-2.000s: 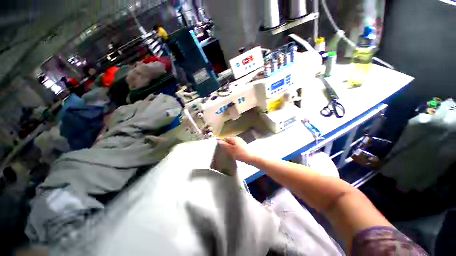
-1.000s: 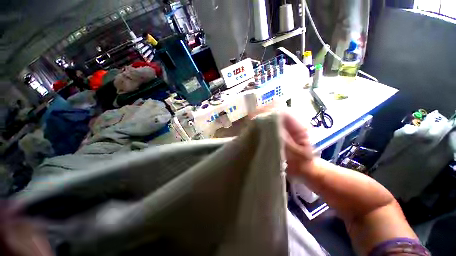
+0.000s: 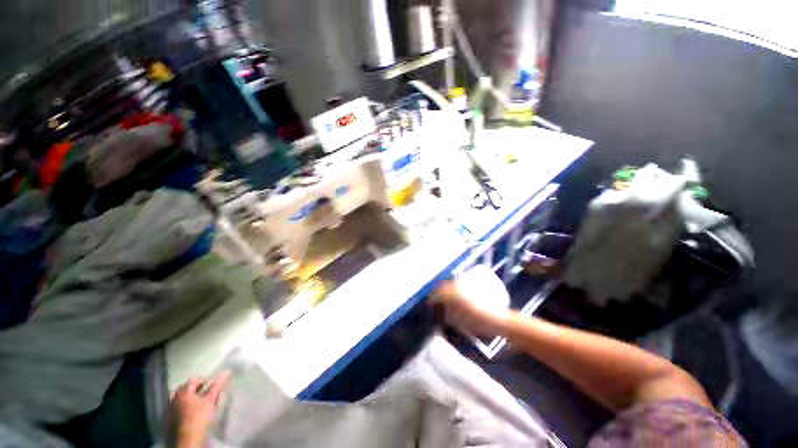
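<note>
The pale grey-green fabric piece (image 3: 350,422) lies over my lap and onto the table's near left part. My left hand (image 3: 198,404) is low at the left, at the cloth's left edge; I cannot tell if it grips. My right hand (image 3: 457,308) is blurred, in front of the table's blue front edge and above the cloth; its fingertips are unclear. The white sewing machine (image 3: 319,210) stands beyond the hands, with yellow light at its needle end (image 3: 306,289). No cloth shows under the needle end.
Grey cloth (image 3: 131,262) is heaped at left on a green surface. On the white table (image 3: 350,306) are black-handled scissors (image 3: 486,196) and a yellow-liquid bottle (image 3: 521,101) at the rear. Thread cones (image 3: 381,33) stand behind. A filled pale bag (image 3: 626,236) stands right of the table.
The view has swung right. The raised cloth has come down from in front of the machine onto the lap and table edge. My right hand has lowered to the table's front; my left hand shows more clearly.
</note>
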